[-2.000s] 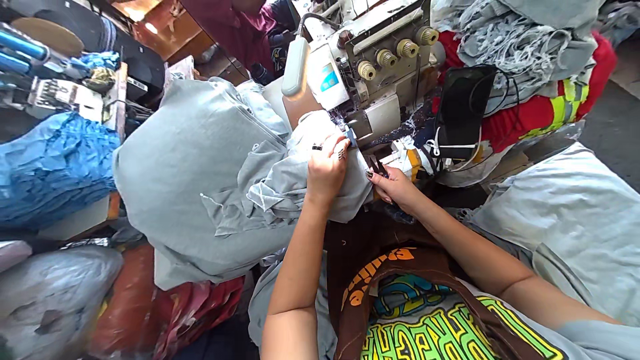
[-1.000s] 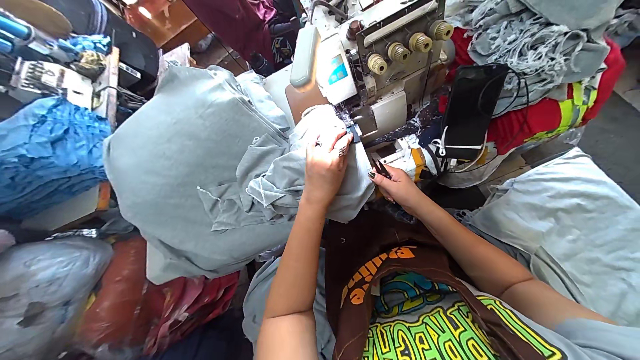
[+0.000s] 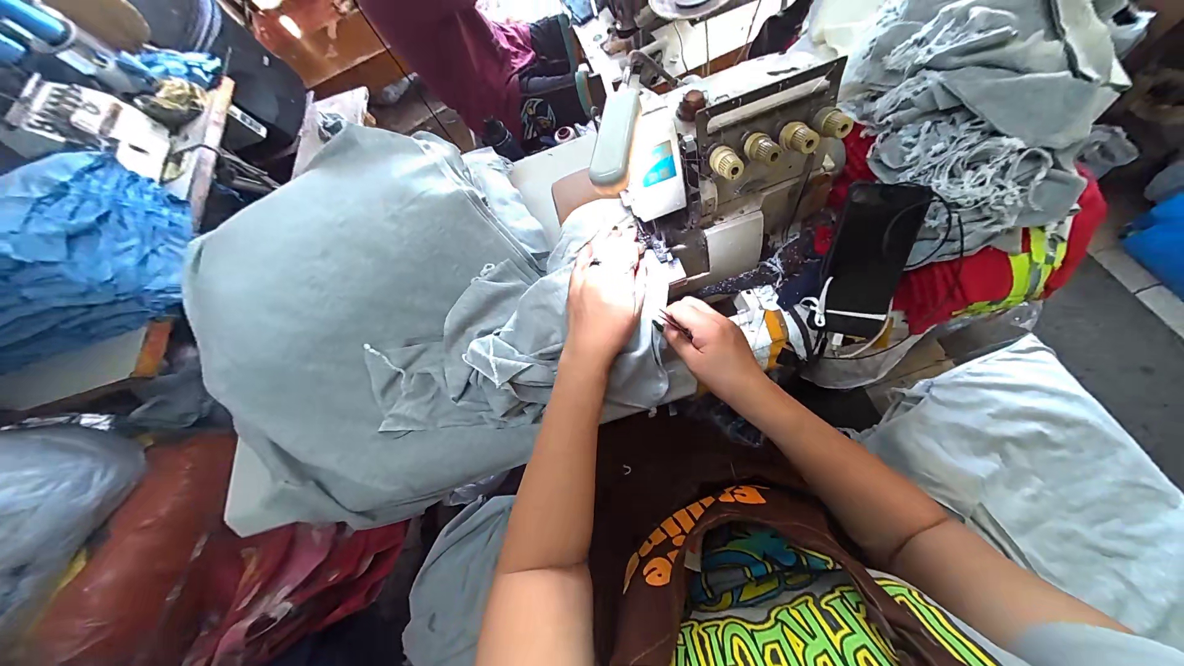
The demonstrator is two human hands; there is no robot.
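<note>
An overlock sewing machine [image 3: 731,176] stands at the upper middle, with several cream tension dials on its front. Light grey knit fabric [image 3: 361,277] spreads over the table to its left, and a bunched part of it reaches the presser foot. My left hand [image 3: 606,296] lies on this bunched fabric just in front of the needle area, its fingers close together. Right of it, my right hand [image 3: 708,342] grips a small dark tool, possibly thread snips, beside the fabric's edge. The tool is mostly hidden by the fingers.
A black phone [image 3: 874,250] with a white cord leans right of the machine. Grey fabric pieces [image 3: 980,139] are heaped on red cloth behind it. Blue fabric [image 3: 92,250] lies at the left, pale cloth [image 3: 1073,462] at the right. A person in maroon [image 3: 453,55] is beyond the table.
</note>
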